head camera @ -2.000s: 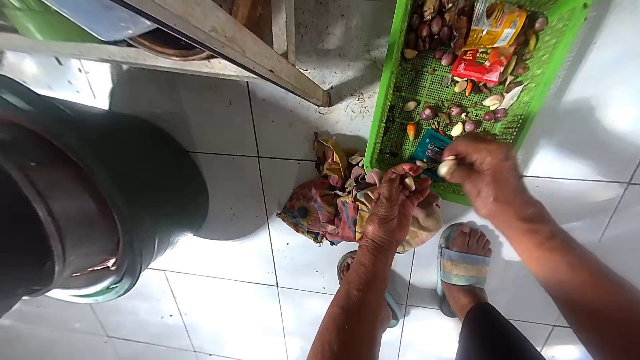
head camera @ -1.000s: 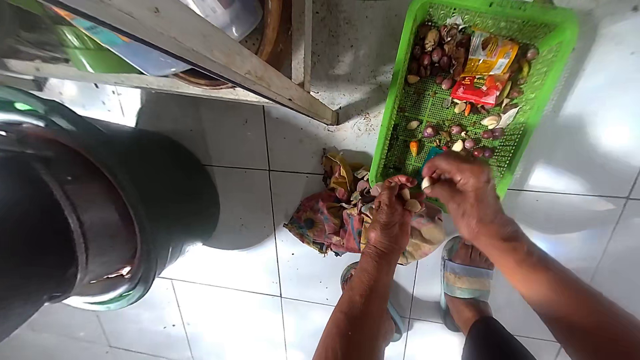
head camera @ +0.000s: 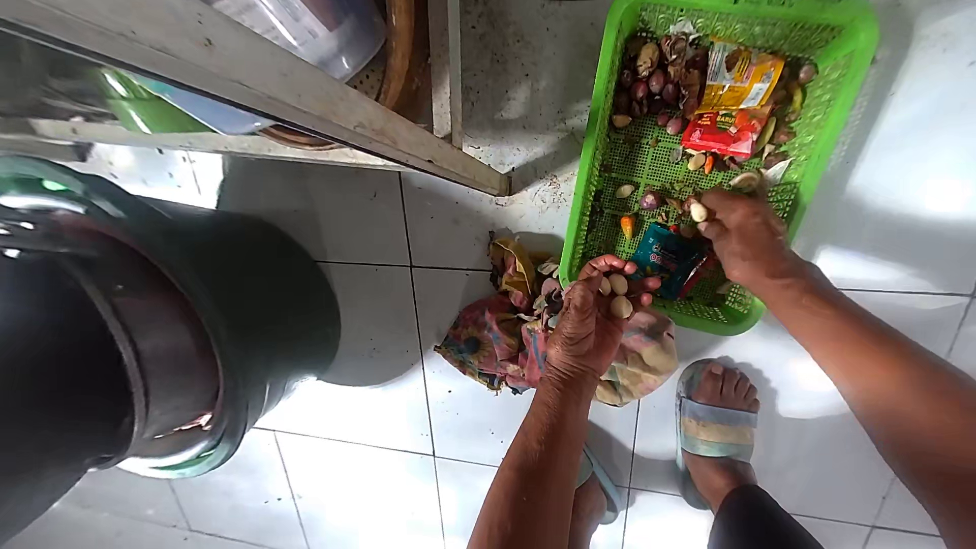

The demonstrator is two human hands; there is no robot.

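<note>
My left hand (head camera: pixel 591 316) lies palm up at the near left corner of a green plastic basket (head camera: pixel 591 179), with several pale candlenuts or similar nuts (head camera: pixel 618 285) resting on it. Over the basket, my right hand (head camera: pixel 743 232) pinches a pale clove or nut (head camera: pixel 698 212) between thumb and fingers. Inside the basket are shallots (head camera: pixel 639 90), an orange chili (head camera: pixel 627 226), a yellow sachet (head camera: pixel 740 75), a red sachet (head camera: pixel 724 133) and a teal packet (head camera: pixel 662 255). Beneath my left hand, a patterned cloth (head camera: pixel 496 335) is crumpled on the floor.
A large dark green bucket (head camera: pixel 259 297) stands at the left on the white tiled floor (head camera: pixel 351 442). A shelf frame (head camera: pixel 320 99) juts in from the upper left, holding plastic containers (head camera: pixel 335 38). My sandalled foot (head camera: pixel 720 427) is below the basket.
My right hand has moved away from my left hand, farther over the basket, with a pale piece in its fingers. My left palm has opened up, showing the nuts on it.
</note>
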